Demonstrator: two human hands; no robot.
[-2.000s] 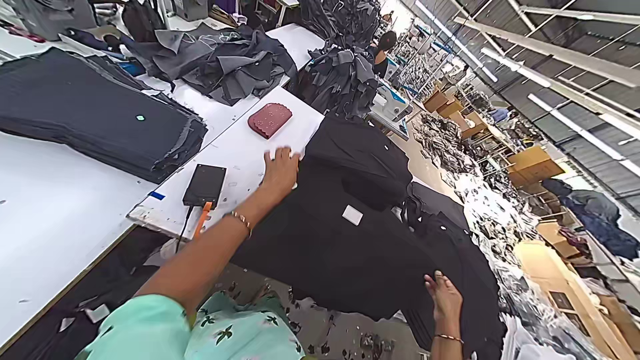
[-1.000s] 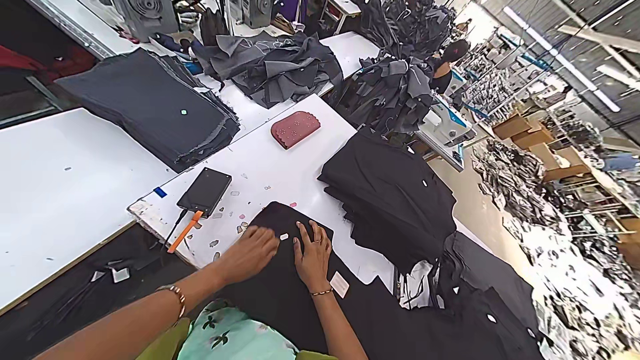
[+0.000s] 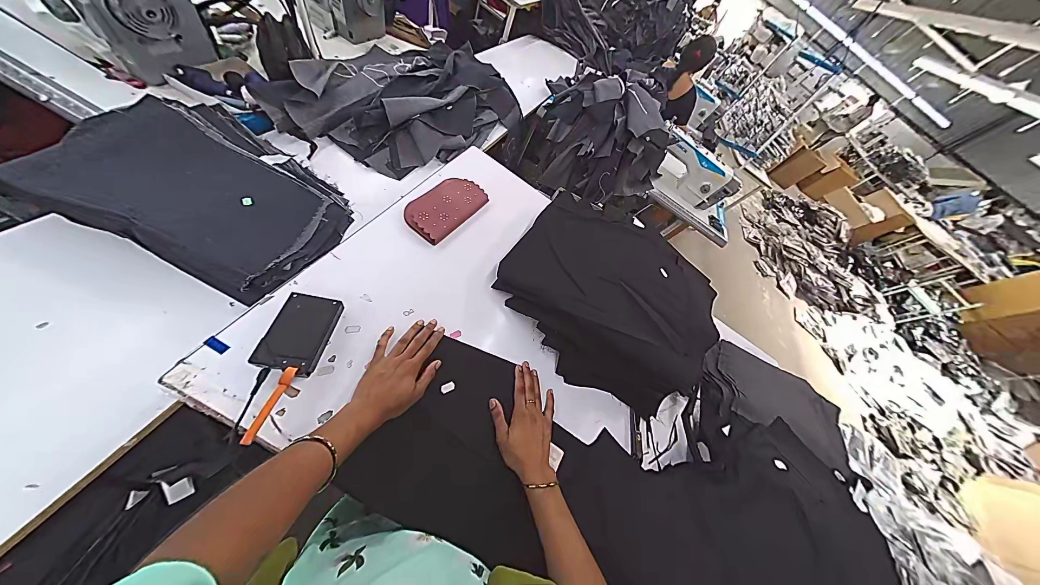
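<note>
A black fabric panel (image 3: 471, 439) lies over the near edge of the white table, with a small white sticker (image 3: 448, 387) on it. My left hand (image 3: 398, 374) rests palm down at the panel's upper left corner, fingers spread. Flat on the same panel is my right hand (image 3: 526, 426), beside a white paper label (image 3: 556, 457) partly hidden by it. Neither hand grips anything. A stack of black cut pieces (image 3: 609, 292) sits to the right of both hands.
On the table (image 3: 455, 284) lie a dark red scalloped pouch (image 3: 446, 210) and a black box-shaped device (image 3: 296, 331) with an orange strap (image 3: 268, 406). Dark fabric stacks (image 3: 179, 187) lie at left. A sewing machine (image 3: 695, 171) and a person (image 3: 686, 81) are beyond.
Both hands, far apart two seconds ago, came together on the black panel. Since one second ago my left hand has opened out flat at the corner and the hands are slightly apart.
</note>
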